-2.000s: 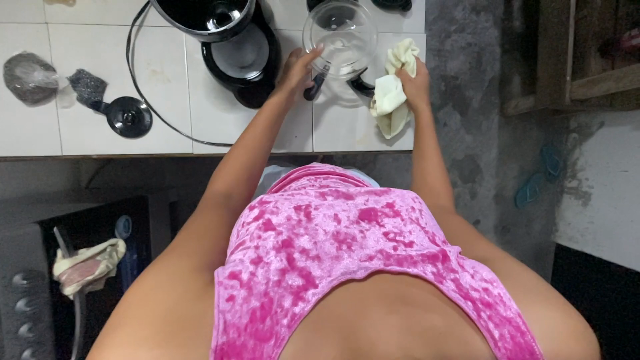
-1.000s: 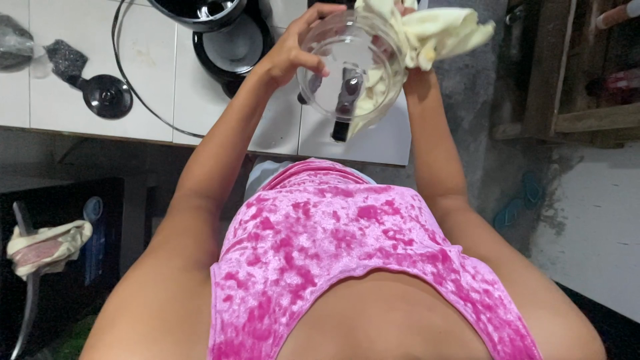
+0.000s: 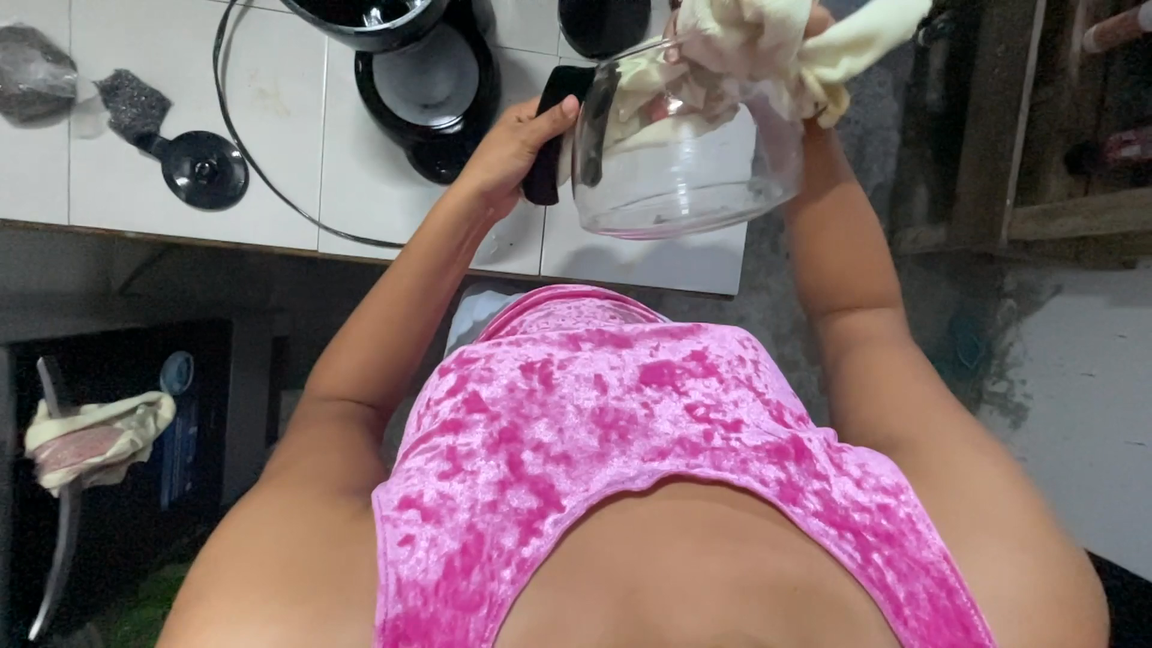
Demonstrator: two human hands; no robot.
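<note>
My left hand (image 3: 522, 148) grips the black handle (image 3: 553, 135) of a glass coffee carafe (image 3: 688, 184), which is held tilted above the tiled counter's right end. A cream cloth (image 3: 756, 45) is bunched at the carafe's mouth, part of it seen inside or through the glass. My right hand (image 3: 814, 27) holds this cloth and is mostly covered by it; some fingers show blurred behind the glass. Left of the carafe, a black coffee maker (image 3: 427, 85) stands on the counter.
A black cable (image 3: 261, 166) curves over the white tiled counter (image 3: 279, 99). A round black lid (image 3: 205, 171) and plastic-wrapped bundles (image 3: 36, 76) lie at the left. Another cloth (image 3: 99, 441) hangs on a curved bar at lower left. A wooden frame (image 3: 1071, 220) stands at right.
The carafe has been lifted from the counter and turned, so its side now faces me. My left hand has moved onto its handle. The cloth has come to the carafe's mouth.
</note>
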